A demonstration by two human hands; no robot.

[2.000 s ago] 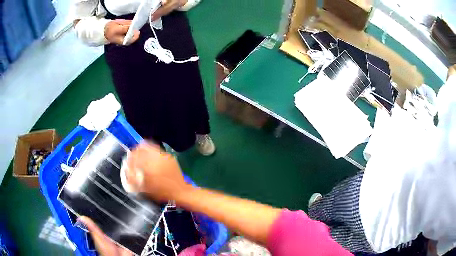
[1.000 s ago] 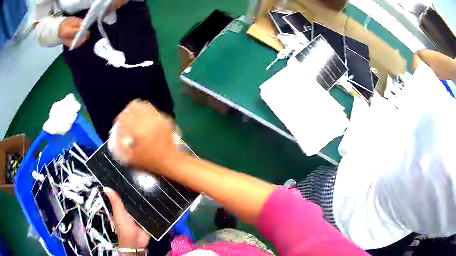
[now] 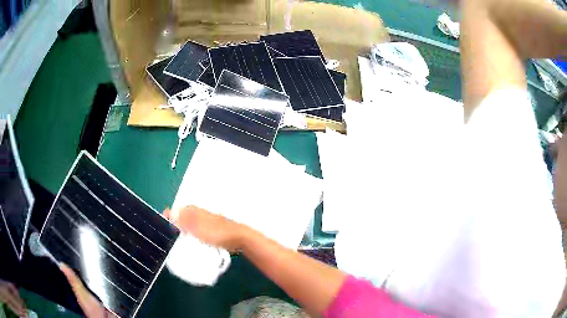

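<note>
A glossy black solar panel point(image 3: 109, 233) with thin pale lines is tilted in front of me at the lower left. My left hand point(image 3: 84, 292) grips its lower left edge, with part of the hand hidden behind it. My right hand point(image 3: 205, 228) is at the panel's right corner, its fingers partly hidden. A white soft-looking bundle point(image 3: 198, 261) hangs directly under my right hand; I cannot tell whether it is cloth or coiled cable.
On the green bench point(image 3: 140, 149), white sheets point(image 3: 239, 186) lie near me. Behind them, several black panels point(image 3: 308, 81) with white cables rest on brown cardboard point(image 3: 367, 28). A person in white point(image 3: 435, 205) is close on the right. Another panel point(image 3: 12, 180) shows at the far left edge.
The view has swung right toward the bench, so the blue crate is out of view. My right hand has moved off the panel's face to its right corner, and a white bundle shows below it.
</note>
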